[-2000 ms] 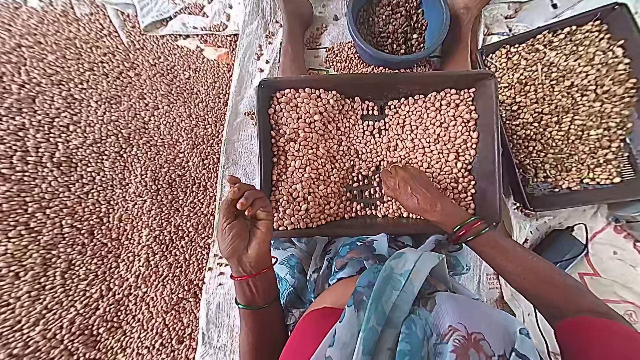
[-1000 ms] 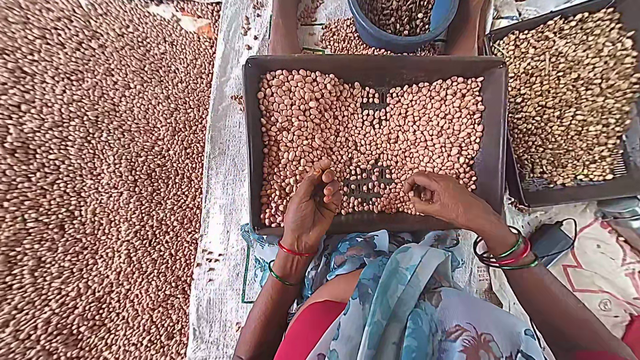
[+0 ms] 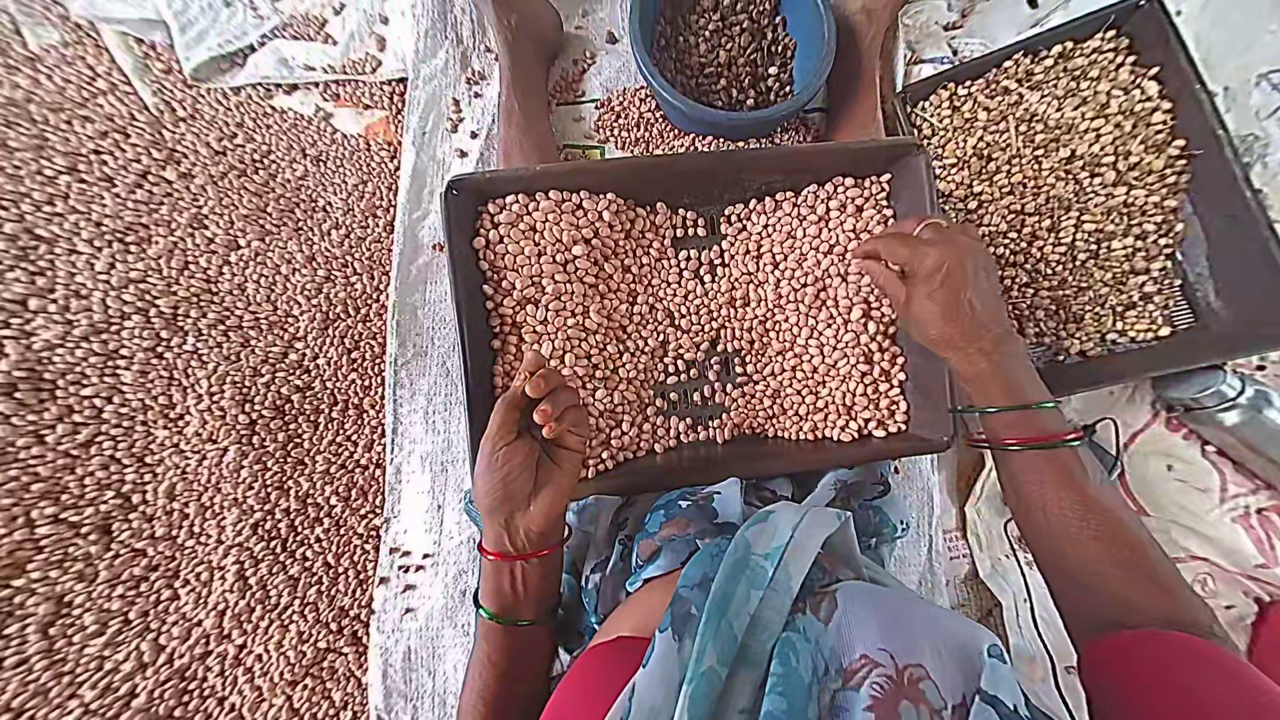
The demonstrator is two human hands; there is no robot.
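Observation:
A dark plastic tray (image 3: pixel 690 170) with a slotted bottom lies across my lap, holding pinkish shelled peanuts (image 3: pixel 800 300) in two heaps that meet in the middle. Over the tray's lower left corner is my left hand (image 3: pixel 535 440), palm up with fingers curled; whether something small is in it cannot be made out. My right hand (image 3: pixel 935 285) is above the tray's right rim, thumb and forefinger close together at the edge of the peanuts. Whether they pinch anything is unclear. Red and green bangles circle both wrists.
A large spread of peanuts (image 3: pixel 200 400) covers the left side. Beyond the tray, between my feet, stands a blue plastic tub (image 3: pixel 735 122) of darker kernels, with loose peanuts around it. A second dark tray (image 3: pixel 1230 310) at the right holds paler, mixed kernels. A metal container (image 3: pixel 1225 400) lies below it.
My right hand has moved from the tray's lower middle up to its right rim. My left hand has moved left, away from the middle, to the lower left corner.

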